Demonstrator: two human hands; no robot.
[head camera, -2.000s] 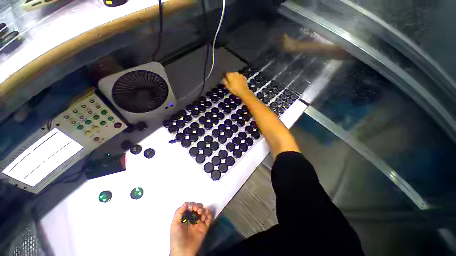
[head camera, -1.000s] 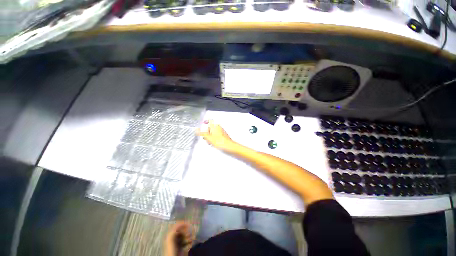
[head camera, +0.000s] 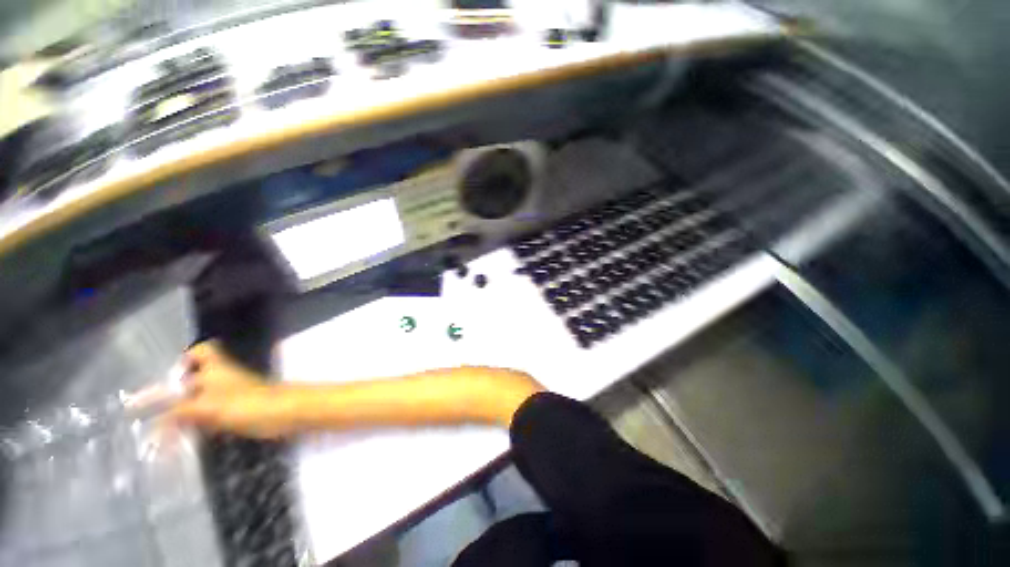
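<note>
The frame is blurred. My right hand (head camera: 216, 397) is at the far left, its fingers closed on the upper right edge of a clear blister tray (head camera: 105, 487). The tray runs out of the picture at lower left. A dark, speckled strip (head camera: 253, 487) shows between the tray and the white bench surface (head camera: 377, 476); I cannot tell what it is. My left hand is out of the picture. Two green-faced round modules (head camera: 409, 325) lie apart on the white surface.
Rows of black round modules (head camera: 642, 266) stand at right on the bench. Behind are the test instrument (head camera: 338, 240) with its bright screen, a fan (head camera: 496, 183) and two dark discs (head camera: 480, 281). A wood-edged shelf (head camera: 366, 109) with dark items runs above.
My right hand went from the module rows at right to the clear tray at left. The dark strip beside the tray now shows. My left hand has left the picture. The view has turned.
</note>
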